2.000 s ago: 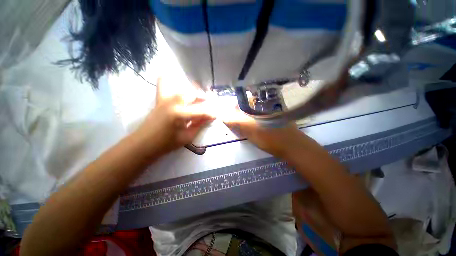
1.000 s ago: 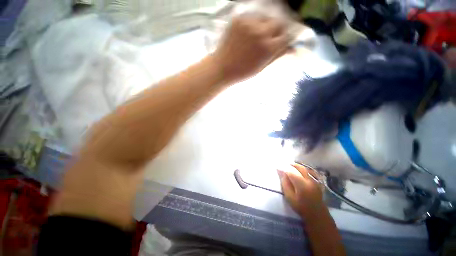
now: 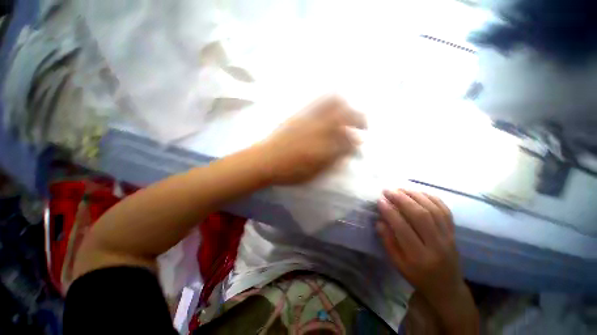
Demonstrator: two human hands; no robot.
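Observation:
A white fabric panel lies over the table's front edge, its corner hanging below my left hand. My left hand is curled at the panel, thumb and fingers together; the cloth at the fingertips is lost in glare. My right hand lies palm down near the table's front edge, fingers close together, right of the panel; whether cloth is under it cannot be told. The sewing machine is blurred at the upper right, with its presser foot area at the right.
A pile of cut panels lies on the table's left. The dark blue tassel hangs at the upper right. The left basket with red rim stands below the table edge. The slide plate's dark seam runs right of the hands.
The view has shifted, with the machine now further right. My left hand has come from the back of the table to near the front edge. My right hand has moved away from the machine head.

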